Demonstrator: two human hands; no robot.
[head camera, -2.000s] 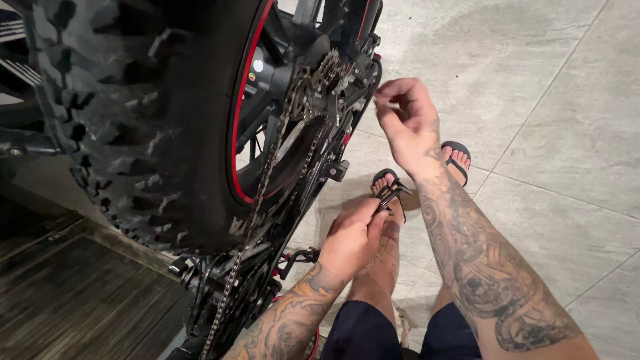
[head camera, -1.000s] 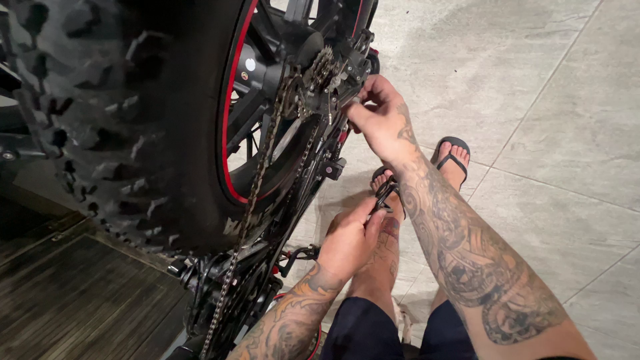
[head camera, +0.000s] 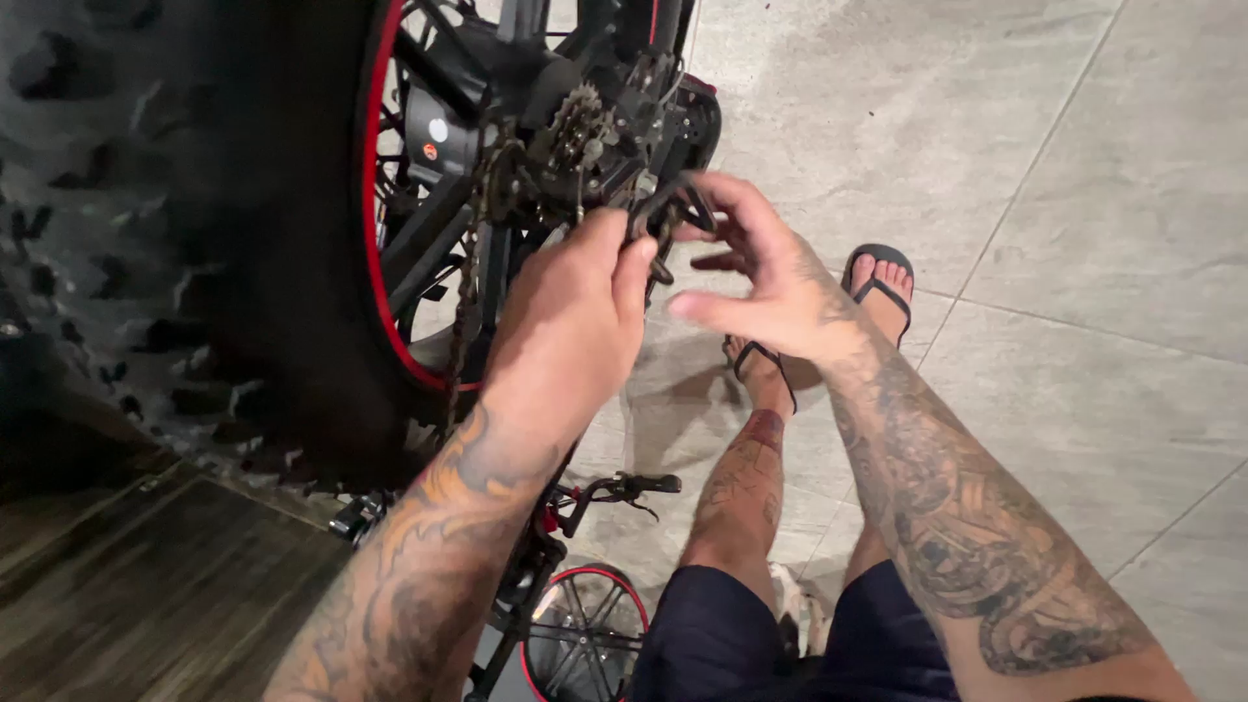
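My left hand (head camera: 575, 302) is closed on a small dark metal tool (head camera: 666, 229), probably a folded hex key set, beside the rear hub of a fat-tire bicycle. My right hand (head camera: 765, 278) faces it from the right, fingers spread and curved round the tool's far side; whether they touch it is unclear. Just above my left hand are the rear sprocket cassette (head camera: 582, 127) and the derailleur, partly hidden by the hand. The bicycle chain (head camera: 465, 302) runs down left of the hand, along the red-rimmed rear wheel.
A knobby tire (head camera: 185, 195) fills the left side. The bicycle's handlebar grip (head camera: 655, 484) and red-rimmed front wheel (head camera: 585, 634) show lower down. My feet in flip-flops (head camera: 882, 283) stand on grey floor tiles (head camera: 1072, 224). A dark wooden surface (head camera: 195, 595) lies at lower left.
My left hand has moved up to the rear hub with the dark tool, which it held lower down before. My right hand has come off the derailleur area and opened beside the tool.
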